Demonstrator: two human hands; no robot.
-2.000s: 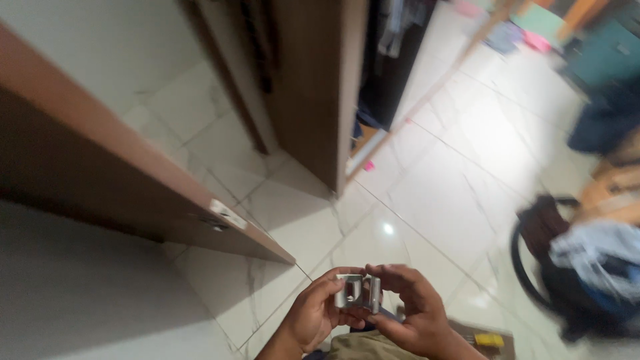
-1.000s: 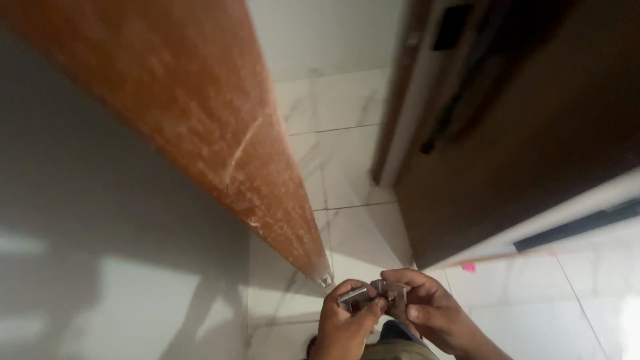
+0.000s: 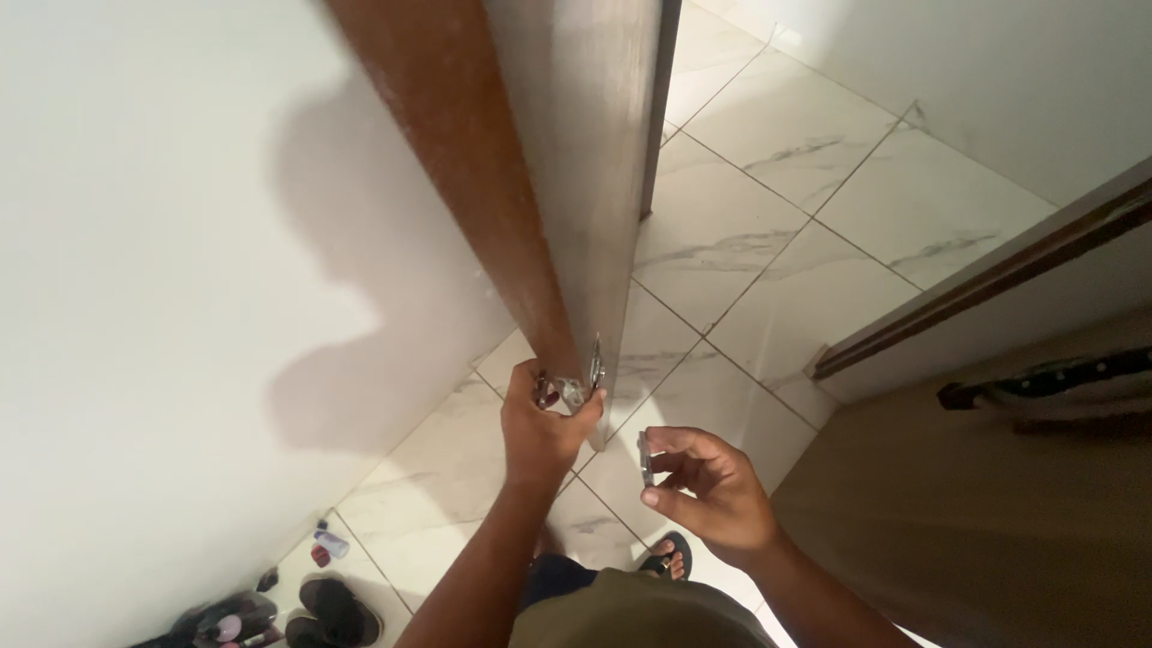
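A wooden door (image 3: 504, 207) is seen from above, its reddish-brown top edge running down toward me. My left hand (image 3: 546, 423) is at the door's near end, with a metal lock plate (image 3: 598, 362) on the door face by its thumb. The fingers hold a small metal piece (image 3: 543, 391) against the other side. To the right, apart from the door, my right hand (image 3: 715, 490) pinches a thin metal plate (image 3: 645, 459) between thumb and fingers.
A white wall is at the left. Dark shoes (image 3: 333, 612) and a small bottle (image 3: 332, 544) lie on the tiled floor (image 3: 756, 234) at lower left. At right stands a brown door panel (image 3: 945, 504) with a black handle (image 3: 1062, 376). A sandalled foot (image 3: 668, 558) shows below.
My hands, close together with metal pieces earlier, are now apart. The left is at the door's end; the right holds a thin plate. The view has shifted strongly.
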